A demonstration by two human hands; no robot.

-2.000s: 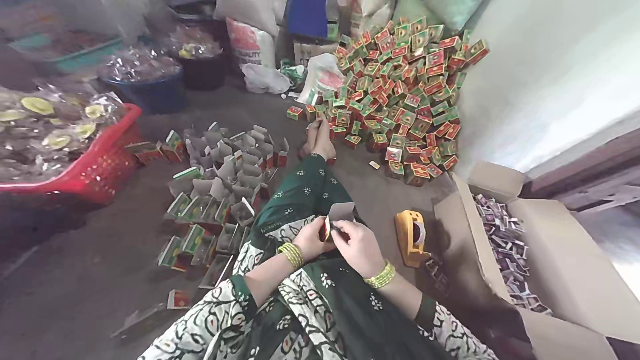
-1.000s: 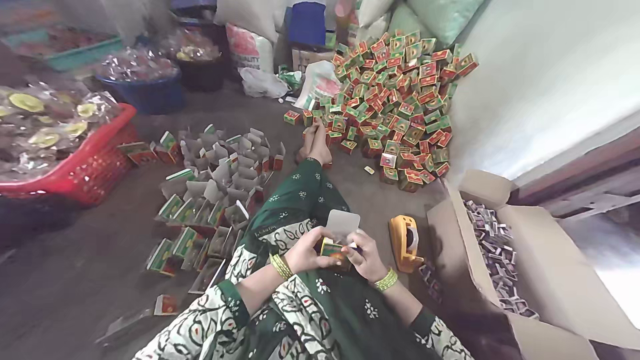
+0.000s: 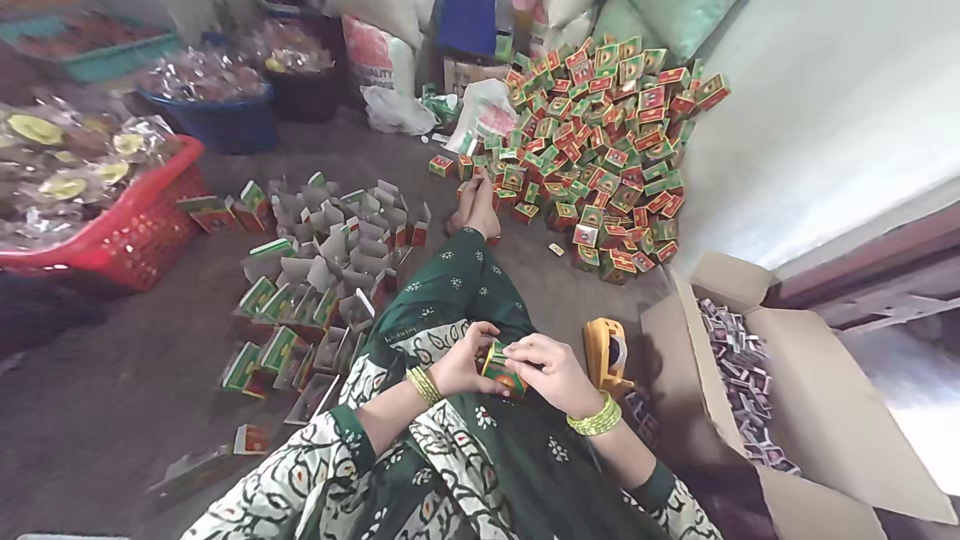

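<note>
Over my lap, my left hand (image 3: 466,364) grips a small green, red and yellow printed carton (image 3: 504,375) by its left side. The fingers of my right hand (image 3: 546,369) press on the carton's top edge and right side; whether they pinch a flap is unclear. No raised flap shows on it. Left of my legs, many cartons with raised flaps (image 3: 341,247) stand in rows on the floor. Beyond my feet lies a large heap of closed cartons (image 3: 600,150). A yellow tape dispenser (image 3: 604,352) sits right of my lap.
An open cardboard box (image 3: 697,375) holding many small packets (image 3: 739,375) stands at the right. A red plastic basket (image 3: 142,240) of wrapped items is at the left, with a blue tub (image 3: 217,120) behind it. Sacks (image 3: 382,56) stand at the back, and a wall (image 3: 832,112) rises at the right.
The carton's grey flap, upright one and two seconds ago, is now folded down. My right hand has moved onto the carton's top.
</note>
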